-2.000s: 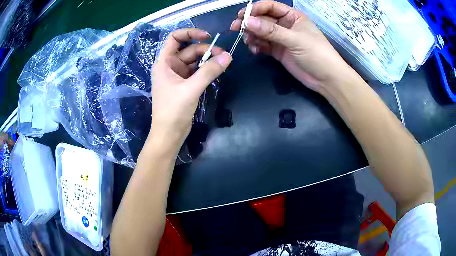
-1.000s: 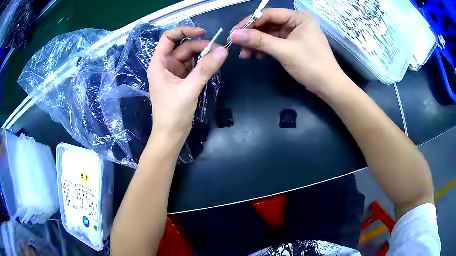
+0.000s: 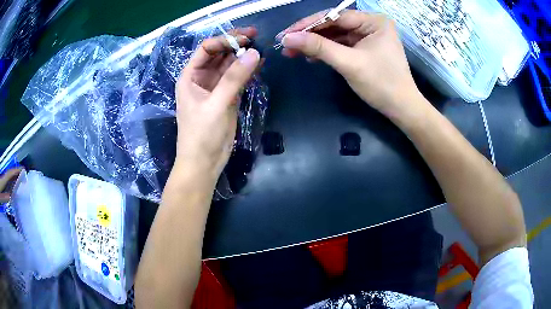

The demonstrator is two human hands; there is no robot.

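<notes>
My left hand (image 3: 211, 90) pinches a white stem part (image 3: 231, 41) between thumb and fingers, its thin end pointing up and left. My right hand (image 3: 356, 54) pinches another white stem part (image 3: 333, 13), whose thin metal leads point down and left past the fingertips. The two hands are apart. Two black blocks lie singly on the dark table below them, one on the left (image 3: 273, 143) and one on the right (image 3: 350, 144). Whether my left fingers also hold a black block cannot be told.
A clear plastic bag (image 3: 130, 114) with dark parts lies left. A clear tub (image 3: 477, 90) of white stems stands upper right, beside a blue bin (image 3: 541, 78). A labelled tub (image 3: 96, 235) and pale trays (image 3: 43, 223) are lower left, near part of another person's hand (image 3: 8, 181).
My hands have moved apart. The left stem now leans up-left instead of up-right, and the right stem is tilted flatter. The pale trays at the lower left have shifted.
</notes>
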